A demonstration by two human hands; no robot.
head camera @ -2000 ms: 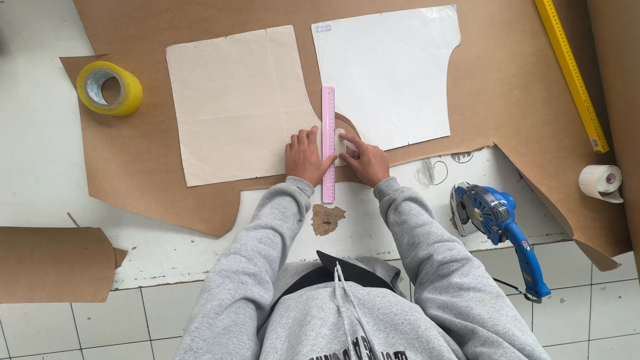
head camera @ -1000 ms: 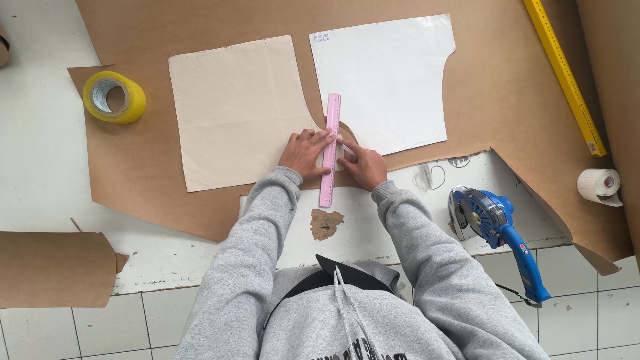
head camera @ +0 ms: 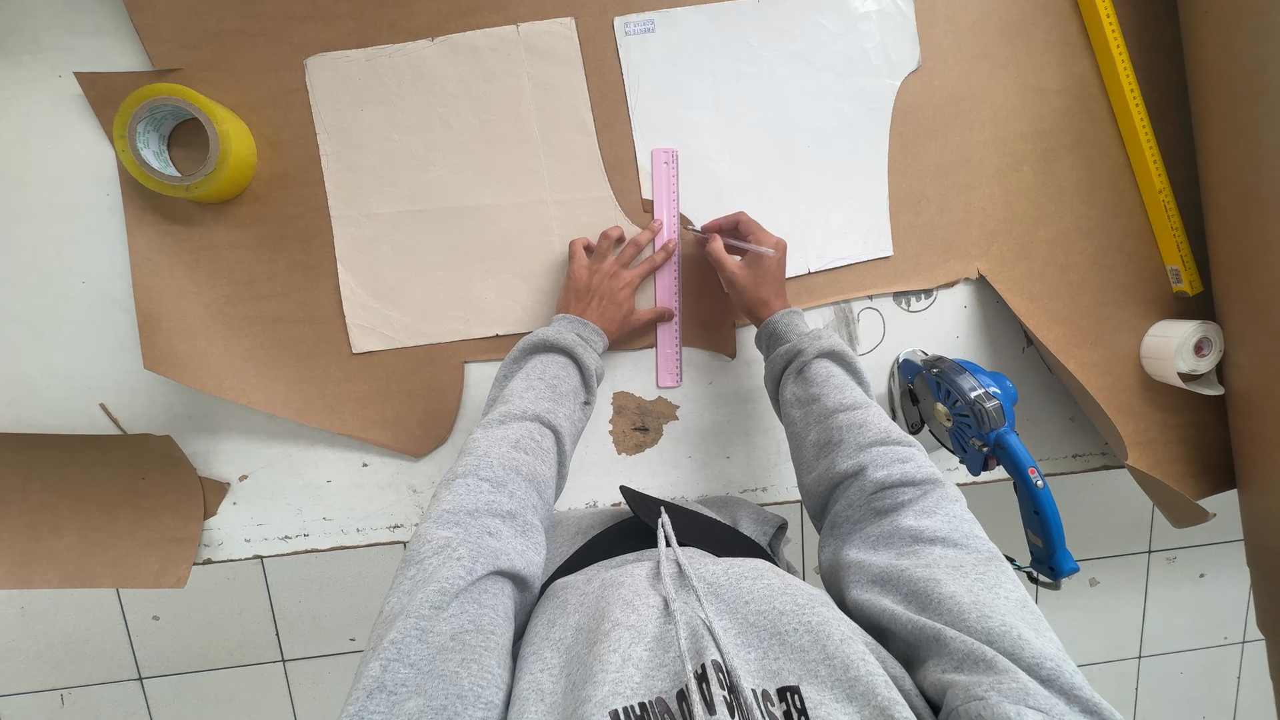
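Observation:
My left hand (head camera: 618, 280) lies with spread fingers on a pink plastic ruler (head camera: 668, 355), pressing it onto brown kraft paper (head camera: 708, 320). In my right hand (head camera: 750, 265) is a clear-barrelled pen (head camera: 745, 243), its tip close to the ruler's right edge. A beige paper pattern piece (head camera: 460, 190) lies left of the ruler, partly beside my left fingers. To the right, a white paper pattern piece (head camera: 770, 130) bears a small stamp at its upper left corner. The ruler's upper part overlaps the white piece's lower left edge.
Yellow packing tape (head camera: 232, 150) sits at the left. A blue electric rotary cutter (head camera: 985, 410) stands near the front edge of the white table (head camera: 300, 490). A yellow ruler (head camera: 1140, 150) and a white paper roll (head camera: 1180, 355) lie at the right. Brown paper (head camera: 95, 510) hangs over the front left edge.
My right hand was against the ruler's edge and now holds the pen a little apart from it. My left hand stays on the ruler.

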